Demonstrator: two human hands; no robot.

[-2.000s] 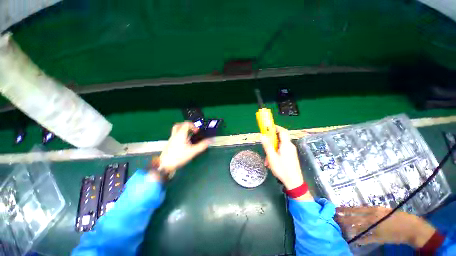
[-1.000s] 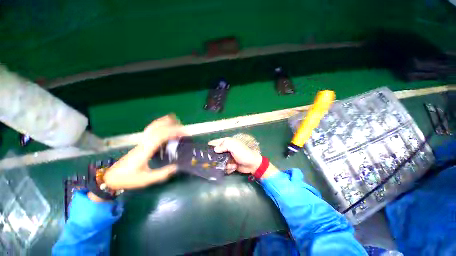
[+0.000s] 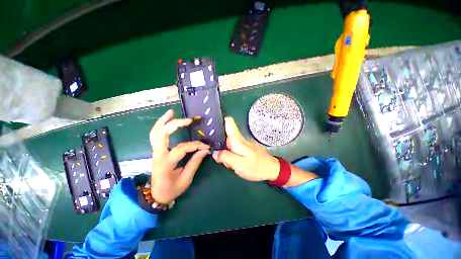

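A black phone body (image 3: 204, 109) with a white label at its upper end is held upright in front of me. My right hand (image 3: 247, 154) grips its lower right corner. My left hand (image 3: 174, 159) has thumb and index fingertips pinched at the phone's lower end; a tiny dark part seems to be there, too small to make out. The yellow electric screwdriver (image 3: 349, 63) hangs at the right, tip down, held by no hand. The round screw dish (image 3: 276, 120) lies right of the phone, full of glittering bits.
Two phone bodies (image 3: 102, 162) lie side by side at left. Others (image 3: 251, 30) lie on the green belt beyond the pale rail (image 3: 146, 101). A clear tray with small boards (image 3: 414, 116) is at right, another clear tray (image 3: 25, 187) at left. A white wrapped post (image 3: 28, 93) stands upper left.
The view has moved closer and turned. The phone body has turned from sideways to upright, label end up. My left fingers have moved from its label end to its lower end.
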